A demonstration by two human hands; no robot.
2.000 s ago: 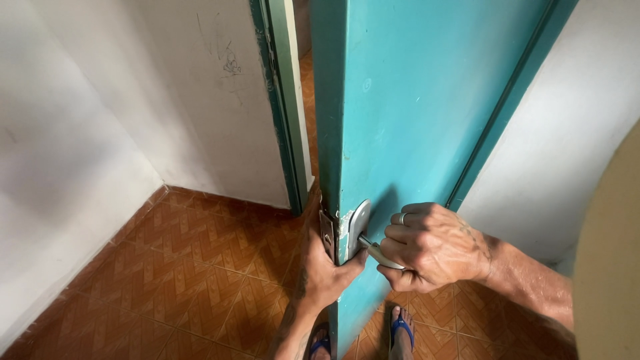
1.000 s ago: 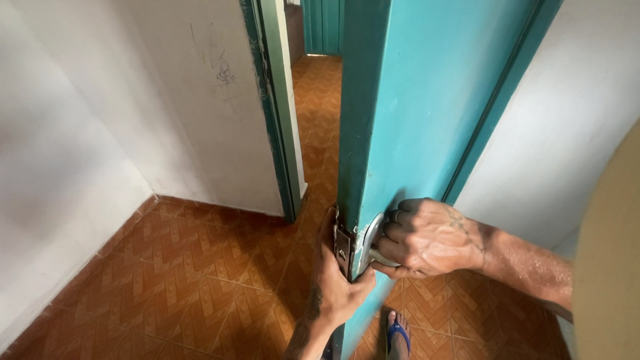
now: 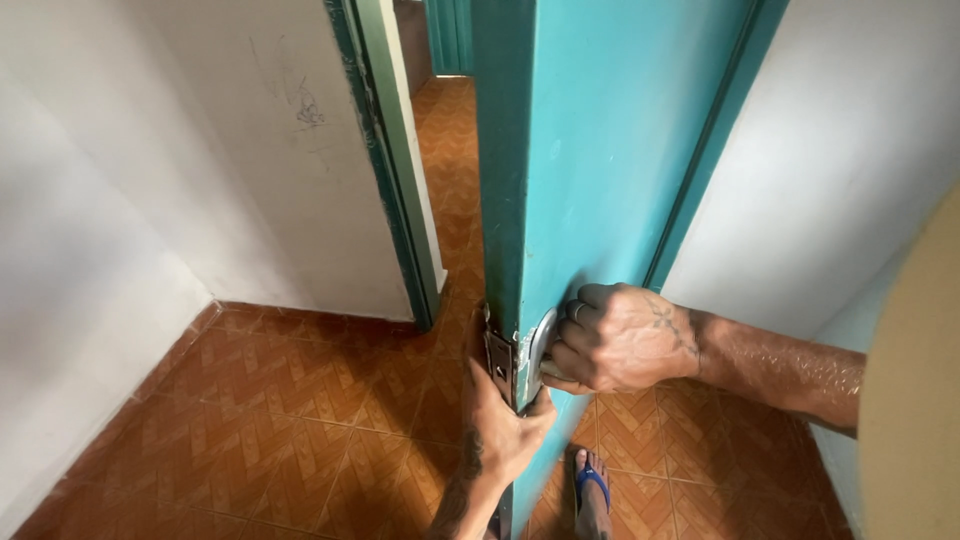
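A teal door [image 3: 600, 165] stands ajar with its edge toward me. Set in that edge is a metal lock faceplate [image 3: 500, 365], with chipped paint beside it. On the door's face sits an oval metal handle plate [image 3: 541, 349], partly covered by my fingers. My right hand [image 3: 626, 337], a ring on one finger, is closed at this plate, around the handle; most of the handle is hidden. My left hand [image 3: 499, 420] grips the door edge just below and around the faceplate, its thumb on the face side and its fingers on the far side.
A green door frame [image 3: 397, 180] with worn paint borders the opening at the left. Beyond it are tiled floor and another teal door [image 3: 450, 37]. White walls [image 3: 187, 150] stand on both sides. My foot in a blue flip-flop [image 3: 592, 480] is right of the door's lower edge.
The door has swung right relative to the frame, widening the gap and showing the room beyond. My right hand has moved closer against the handle plate, where the handle showed two seconds ago.
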